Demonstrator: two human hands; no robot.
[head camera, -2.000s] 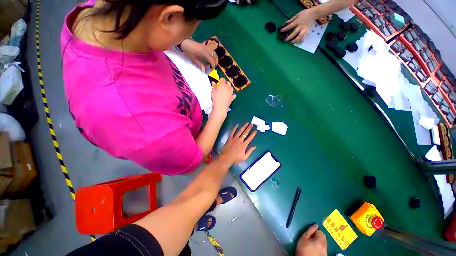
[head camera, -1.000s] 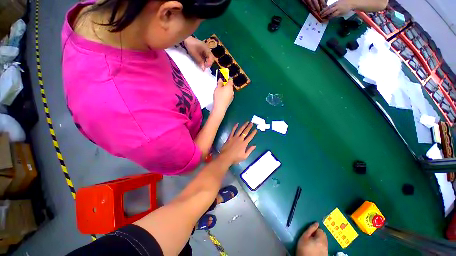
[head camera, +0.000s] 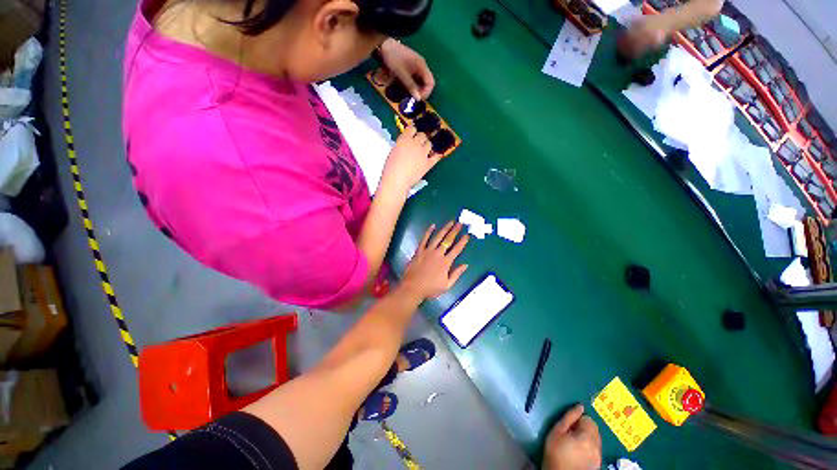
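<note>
My left hand lies flat on the green bench near its edge, fingers spread, a ring on one finger, holding nothing. Its fingertips are close to white scraps. A smartphone with a lit white screen lies flat just right of it. A thin black pen or marker lies on the bench below the phone. My right hand rests at the bottom edge of the picture, partly cut off, fingers curled; I cannot tell if it holds anything.
A yellow label card and an emergency stop button are beside my right hand. A person in pink works at a holder strip. Black parts lie on the bench. A red stool stands on the floor. Red trays line the far side.
The loose black parts have shifted left and up across the bench. The coworker's hands have moved onto the holder strip. The far person's hand has moved right. My hands have barely moved.
</note>
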